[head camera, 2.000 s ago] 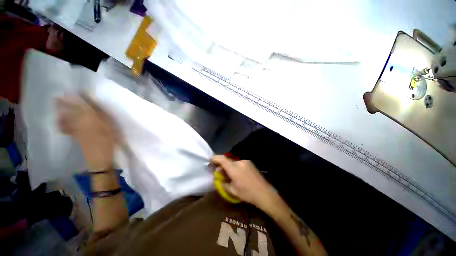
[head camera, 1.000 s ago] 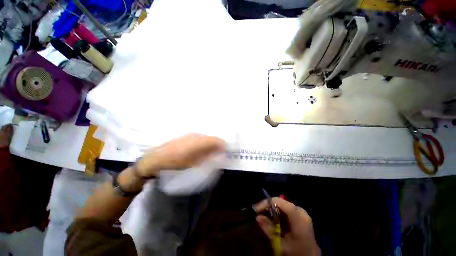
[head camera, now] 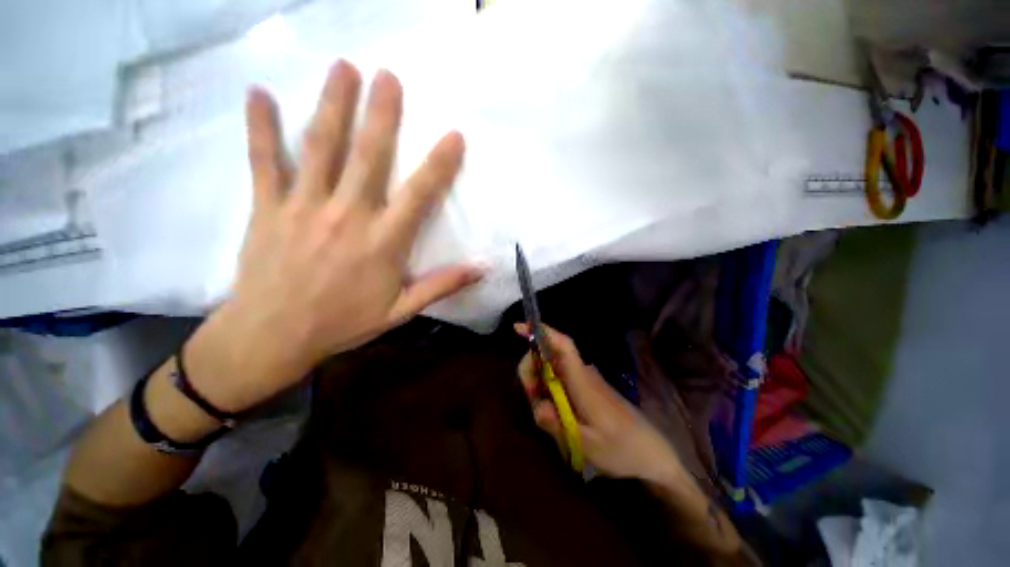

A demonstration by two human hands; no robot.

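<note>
A white fabric piece (head camera: pixel 576 133) lies spread over the table, its near edge hanging a little over the front. My left hand (head camera: pixel 332 238) lies palm down on it with fingers spread, gripping nothing. My right hand (head camera: pixel 587 404) holds scissors (head camera: pixel 563 415) with a yellow handle, low in front of the table edge. Their dark blades point up and away, with the tip at the fabric's near edge. The blades look closed. Whether the tip touches the fabric I cannot tell.
Spare scissors (head camera: pixel 893 164) with orange-yellow and red loops lie at the table's right end, by the printed ruler (head camera: pixel 833 185). More ruler shows at far left. White layered pieces (head camera: pixel 67 111) lie upper left. A blue-framed rack (head camera: pixel 744 354) with cloth and white scraps (head camera: pixel 875 534) are lower right.
The fabric now lies spread across the table. My left hand has gone from moving blurred over the front edge to lying spread on it. The scissors have moved up towards the edge.
</note>
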